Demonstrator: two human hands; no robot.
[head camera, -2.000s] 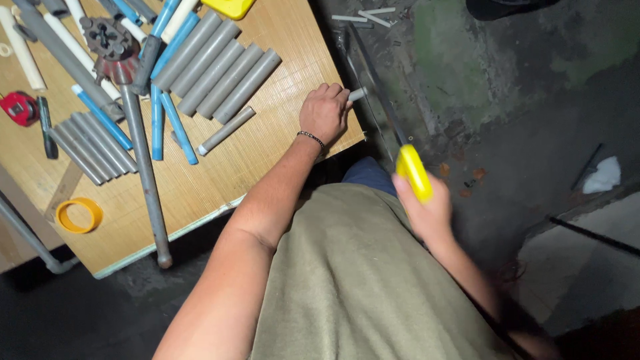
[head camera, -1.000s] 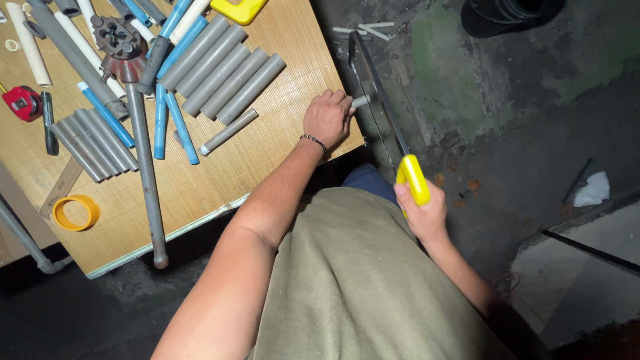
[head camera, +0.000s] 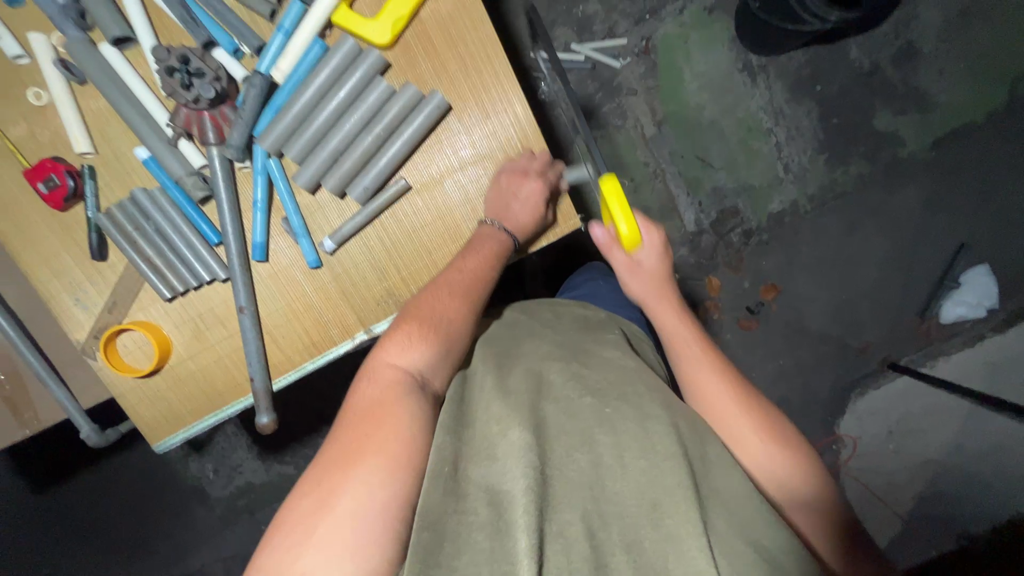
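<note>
My left hand (head camera: 524, 192), with a bracelet at its wrist, is closed on a short grey pipe (head camera: 578, 174) that sticks out past the table's right edge. A hacksaw (head camera: 620, 212) with a yellow handle is in my right hand (head camera: 644, 260). Its dark frame points up and away over the floor, and its thin blade passes at the pipe's outer end; whether they touch is blurred. Left of my left hand, a thin grey pipe with a pale end (head camera: 366, 217) lies on the table, beside a row of thicker grey pipes (head camera: 356, 120).
On the wooden table (head camera: 320, 320) are a pipe threader (head camera: 232, 216), blue pipes (head camera: 294, 210), short thin pipes (head camera: 164, 244), a tape measure (head camera: 53, 183), an orange tape roll (head camera: 135, 349) and a yellow handle (head camera: 380, 24). Pipe offcuts (head camera: 596, 53) and a black container (head camera: 808, 20) are on the floor.
The saw in my right hand has shifted towards my left hand and the table edge. My left hand keeps its place at the corner, on the pipe.
</note>
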